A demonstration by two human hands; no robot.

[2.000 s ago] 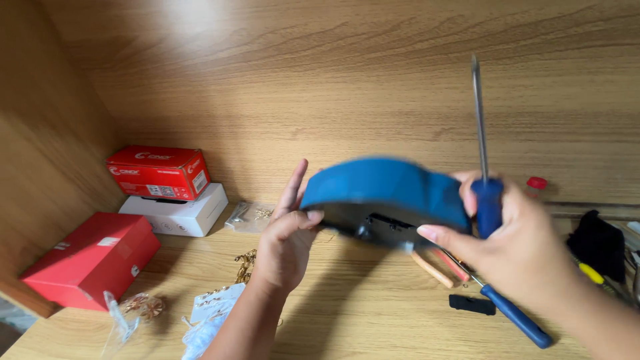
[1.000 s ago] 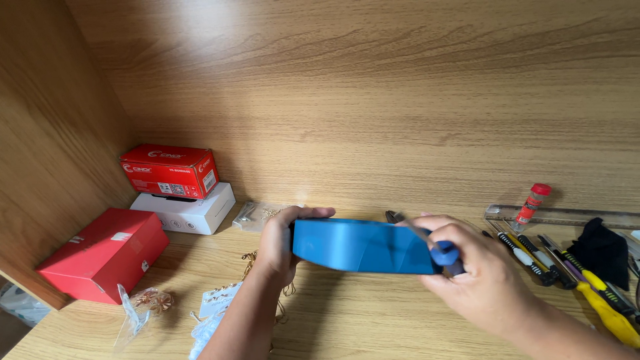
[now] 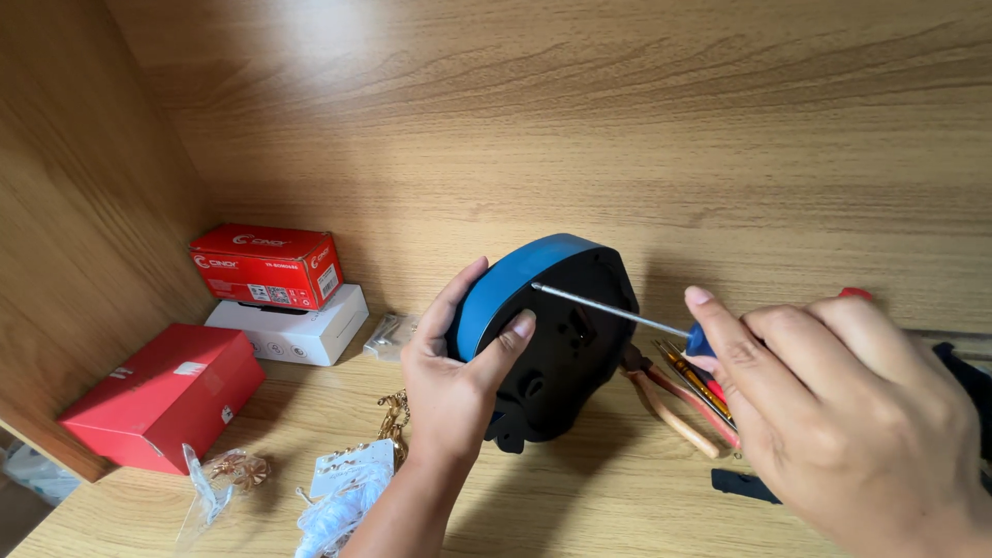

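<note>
My left hand [image 3: 465, 356] grips a blue-rimmed device with a black plastic back [image 3: 542, 372], thumb on the back and fingers behind the rim. It is tilted above the desk, its dark back turned toward the right. In my right hand [image 3: 821, 411] is a screwdriver with a blue handle [image 3: 700, 339]; its metal shaft points left, and the tip meets or nearly meets the back near the upper rim. Whether a screw sits at the tip cannot be told. Beneath and right of the device lie pliers [image 3: 670, 403] with orange handles. A small black plastic piece [image 3: 744, 486] rests nearer the front.
On the left, a red box [image 3: 167, 395] stands by a white box [image 3: 298, 329] with another red box [image 3: 263, 267] on top. A small plastic bag [image 3: 391, 337], gold-coloured jewellery [image 3: 394, 426] and white thread [image 3: 345, 504] lie left of my arm. Thin tools [image 3: 697, 384] lie by the pliers.
The device has turned from edge-on, so its black back shows again. The screwdriver, pointing up two seconds ago, now has its tip at that back. The pliers have come back into sight.
</note>
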